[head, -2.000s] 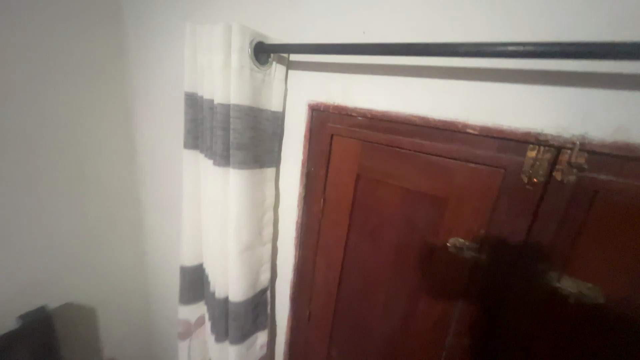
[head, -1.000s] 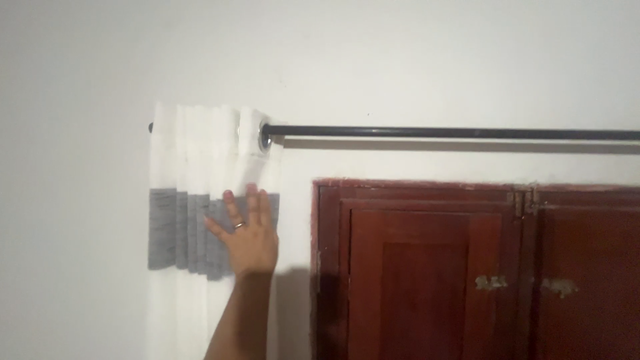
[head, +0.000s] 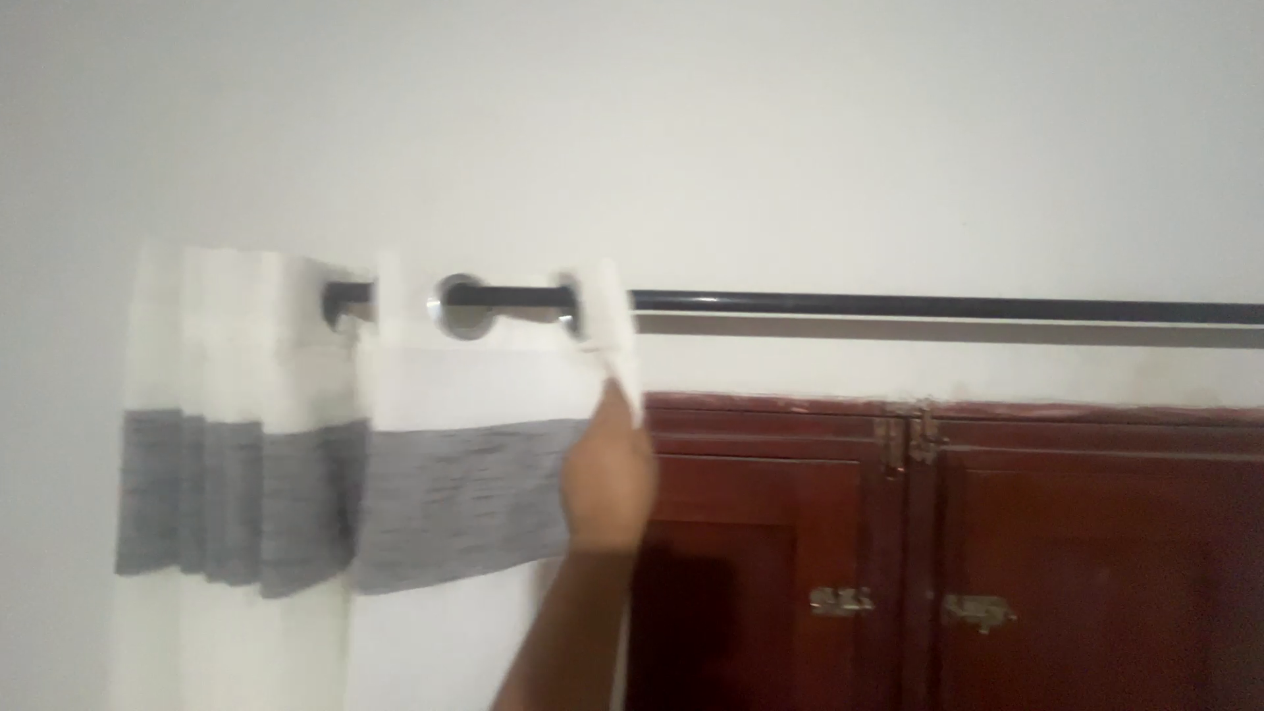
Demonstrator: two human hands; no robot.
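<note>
My left hand [head: 610, 479] is raised and pinches the right edge of a white curtain with grey bands [head: 474, 499], just below its top. Metal eyelets [head: 464, 306] in the curtain hang on a black curtain rod [head: 889, 306]. The part between my hand and the gathered folds is spread rather flat, while the left part stays bunched in folds. Fingertips are blurred and partly hidden by the cloth. My right hand is not in view.
Right of the curtain, below the rod, are reddish-brown wooden shutters or doors [head: 1086, 513] with metal hinges [head: 894, 444] and worn metal latches [head: 839, 600]. A pale wall [head: 790, 148] lies behind the rod.
My left hand, spread open against the curtain a second ago, now grips its edge. That edge has moved right along the rod, opening out the folds and showing more eyelets.
</note>
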